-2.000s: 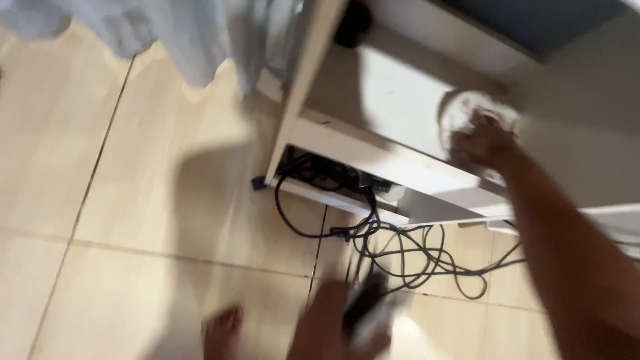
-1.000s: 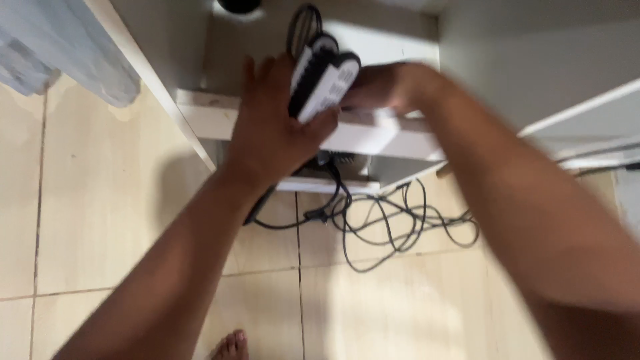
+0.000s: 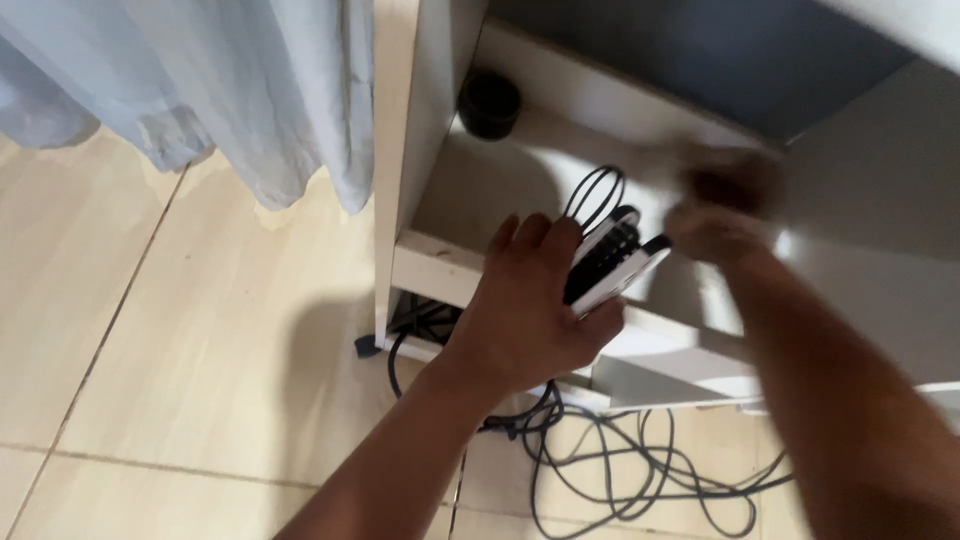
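Observation:
My left hand (image 3: 536, 300) grips a black-and-white object (image 3: 611, 262), its kind unclear, with a ribbed black middle between two pale faces. A thin black looped cord (image 3: 598, 196) rises just beyond its fingers. To the right, my right hand (image 3: 712, 225) is blurred over the shelf of the white cabinet (image 3: 439, 262); a dark brownish blurred thing (image 3: 724, 187) lies at or just past its fingers, and whether the hand holds it does not show. A round black container (image 3: 489, 105) stands in the shelf's back left corner.
Tangled black cables (image 3: 637, 480) lie on the tiled floor (image 3: 225, 390) below the cabinet, and more cable runs into its low opening (image 3: 427, 319). A light blue curtain (image 3: 262, 97) hangs at the left, beside the cabinet's side panel.
My right hand has moved away from the black-and-white object, to the right over the shelf. My left hand still holds that object. The view has shifted.

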